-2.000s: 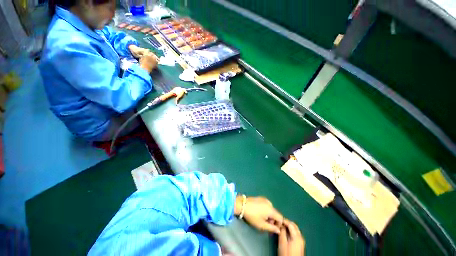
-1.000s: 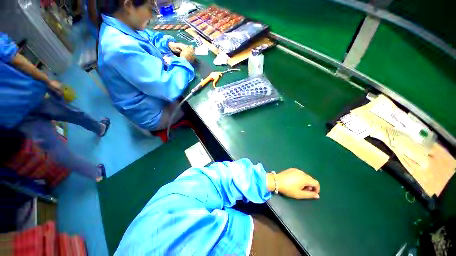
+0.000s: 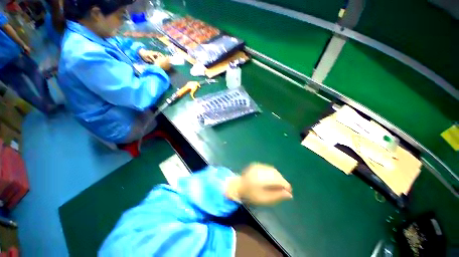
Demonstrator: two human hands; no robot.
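Note:
My left hand (image 3: 265, 184), blurred, is at the near edge of the green bench. Its fingers are curled closed and no object shows in it. My right hand is out of the picture. Beyond my left hand, a bagged tray of parts (image 3: 226, 106) in shiny clear plastic lies on the bench. Tan and white sheets (image 3: 334, 156) lie on a black tray to the right. A black parts box (image 3: 434, 228) with tiny pale gold pieces sits at the lower right.
An air blow gun (image 3: 187, 90) and a white bottle (image 3: 233, 76) lie beyond the bagged tray. A seated person in a blue smock (image 3: 103, 83) works at the left. Trays of orange-brown parts (image 3: 188, 31) are at the far end. Another person (image 3: 25, 65) is in the aisle.
My hands were together two seconds ago; my right hand has since left the picture. My left hand has moved towards the bench edge. The camera view has shifted.

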